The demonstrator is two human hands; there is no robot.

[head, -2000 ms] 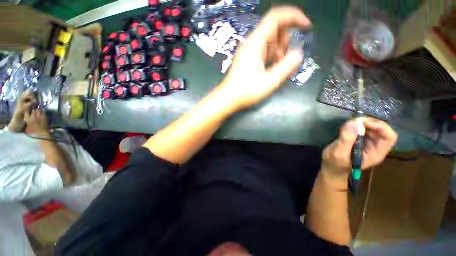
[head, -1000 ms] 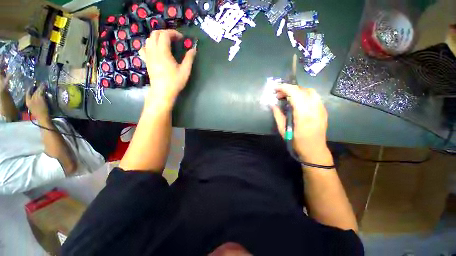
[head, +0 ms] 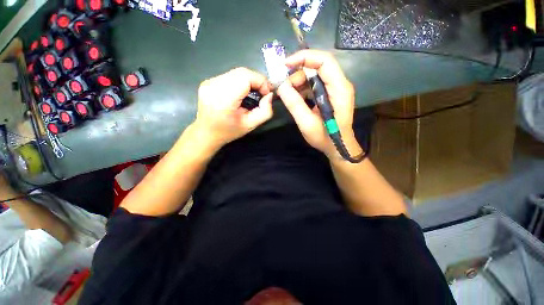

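Note:
My left hand point(head: 229, 104) is closed on a black housing point(head: 252, 100), which shows only partly between the fingers. My right hand point(head: 319, 98) holds the soldering iron point(head: 325, 107) like a pen, its tip pointing up and away from me. The same hand's thumb and fingers pinch a white circuit board point(head: 275, 61), which stands up from the fingertips. Both hands meet above the front of the bench. Where the board and the housing come together is hidden by the fingers.
Many black housings with red faces point(head: 76, 87) lie at the left. White pieces point(head: 194, 22) and circuit boards point(head: 307, 12) lie at the back. A dark mat of silvery bits point(head: 393, 27) is at back right. A cardboard box point(head: 459, 143) stands below right; a person in white point(head: 36, 238) is at left.
My left hand has moved right from the pile, carrying a black housing. My right hand now holds the board up beside it, still with the iron. The view has shifted to the right.

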